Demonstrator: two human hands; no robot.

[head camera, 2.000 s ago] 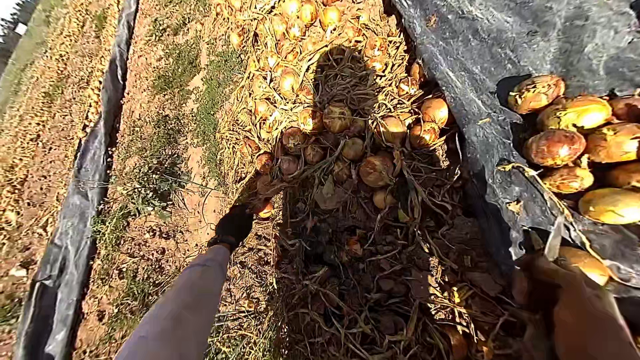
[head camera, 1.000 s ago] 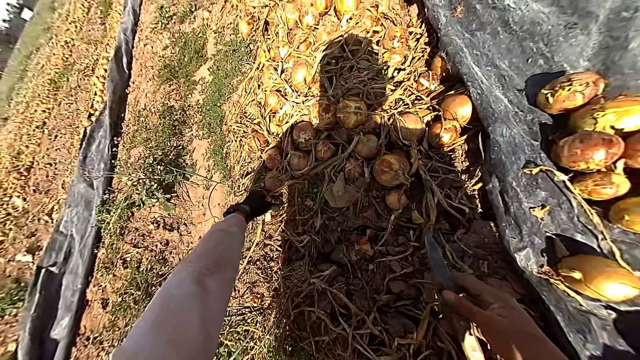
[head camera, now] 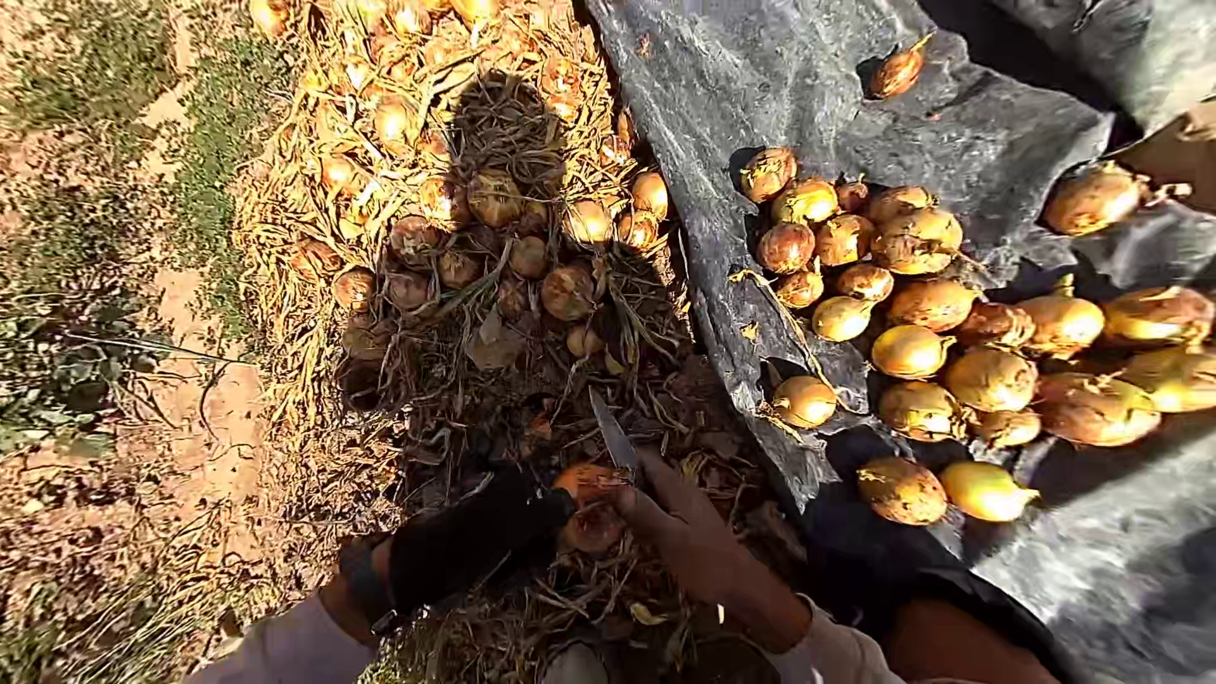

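Observation:
My left hand [head camera: 503,527], in a black glove with a watch-like band at the wrist, holds an onion [head camera: 591,483] low in the middle of the view. A second onion [head camera: 594,528] shows just below, between the hands; what bears it is hard to tell. My bare right hand [head camera: 679,522] grips a knife [head camera: 613,432], its blade pointing up and left, right beside the held onion. The knife's handle is hidden in the fingers. Onions with dry tops [head camera: 568,292] lie on the shaded soil ahead of both hands.
On the right, many loose onions [head camera: 993,378] lie on grey sheeting [head camera: 760,85]. A row of onions in dry leaves [head camera: 389,123] runs ahead. Green weeds [head camera: 223,142] and bare soil [head camera: 223,418] are at the left. A knee shows at lower right.
My left hand has come back from the onion row and now holds an onion. My right hand and the knife have come together with it. The view has swung right.

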